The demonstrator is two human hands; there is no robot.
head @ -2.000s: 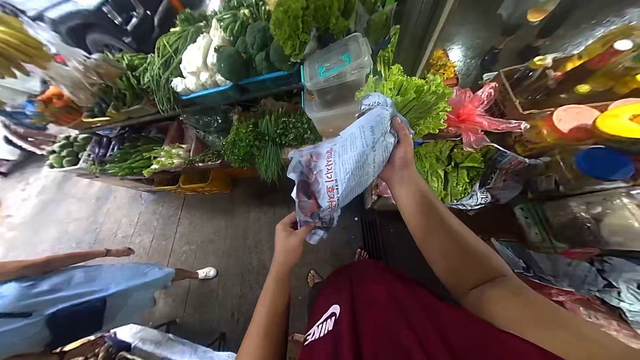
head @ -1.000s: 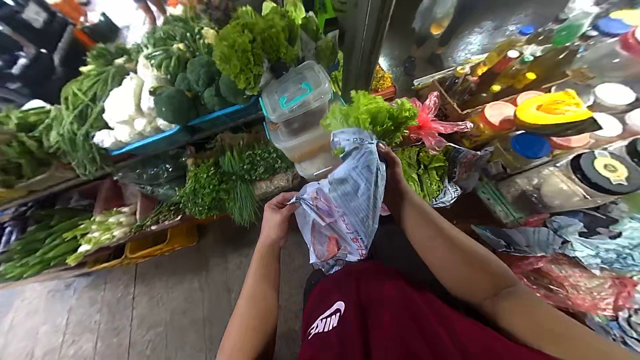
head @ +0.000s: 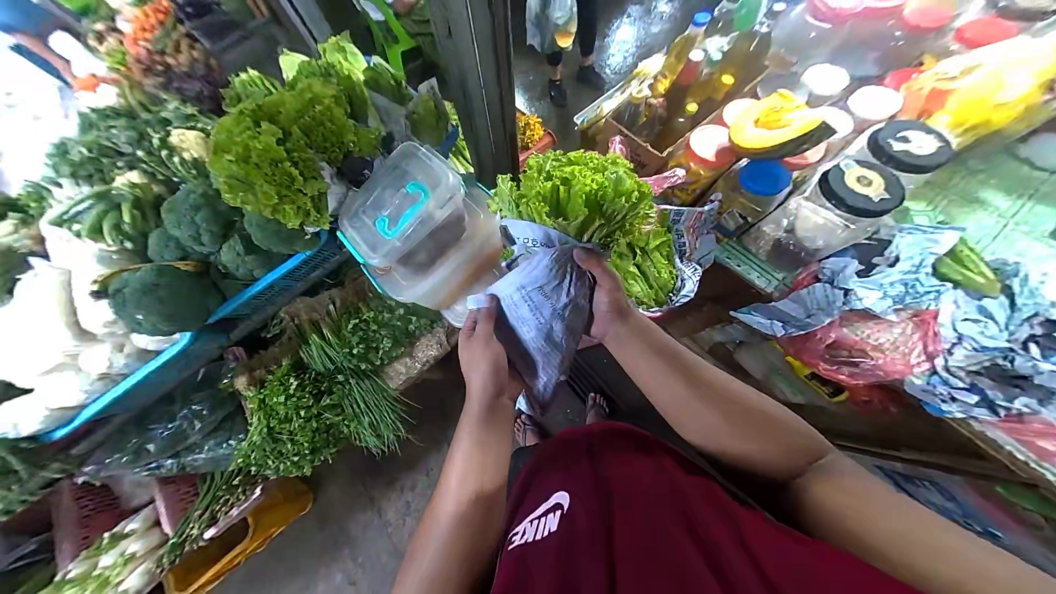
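Note:
Between my two hands is a bunch of green leaf lettuce (head: 582,194) whose lower part is wrapped in printed newspaper (head: 540,309) that tapers to a point toward me. My left hand (head: 485,351) grips the paper's left edge, thumb and fingers pinching near a small white piece. On the other side, my right hand (head: 606,297) holds the wrap just under the leaves. The stems are hidden inside the paper. Close behind the left hand stand stacked clear plastic containers (head: 412,223) with a turquoise lid handle. More lettuce (head: 648,268) in newspaper lies just beyond the right hand.
At left, broccoli (head: 165,297) and cauliflower fill a blue crate (head: 124,388), with herbs (head: 297,421) below. A dark post (head: 478,91) rises ahead. Lidded jars (head: 862,186), a cut squash (head: 775,124) and bottles stand at right, above crumpled newspaper (head: 982,330) and a red plastic bag (head: 866,346).
The newspaper has been folded closer around the lettuce and now narrows to a point; earlier its lower end was wide and loose. Both hands stay on it. The view has turned and moved closer to the stall.

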